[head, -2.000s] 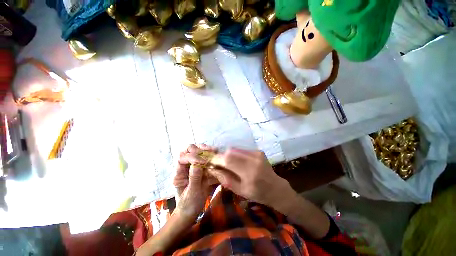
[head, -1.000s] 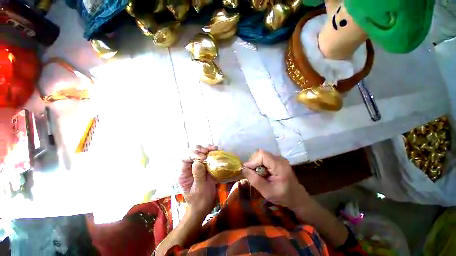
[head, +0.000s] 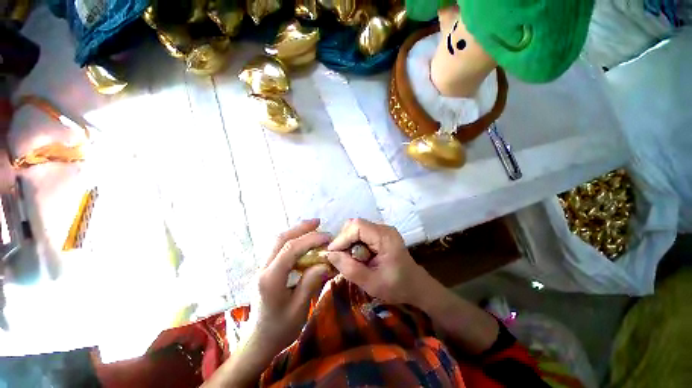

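A shiny gold stuffed piece [head: 311, 259] is held over the lap at the table's front edge, mostly hidden by fingers. My left hand [head: 292, 269] is closed around it from the left, with a small white spot showing between the fingers. My right hand [head: 375, 258] touches the piece's right side with its fingertips. It grips a small tool with a round brownish end [head: 360, 251]; the tool's tip is hidden. Thread cannot be made out.
Gold pieces [head: 265, 76] lie at the back by a blue sack [head: 110, 30]. A green-hatted toy [head: 463, 68] stands behind a slim silvery tool [head: 504, 153]. A white bag [head: 645, 250] of gold pieces is at right. An orange ribbon [head: 49, 154] and a striped strip [head: 80, 220] lie left.
The gold piece was in full view between both hands a second ago; now my left fingers cover most of it and my right hand has moved left against it. The camera view has shifted.
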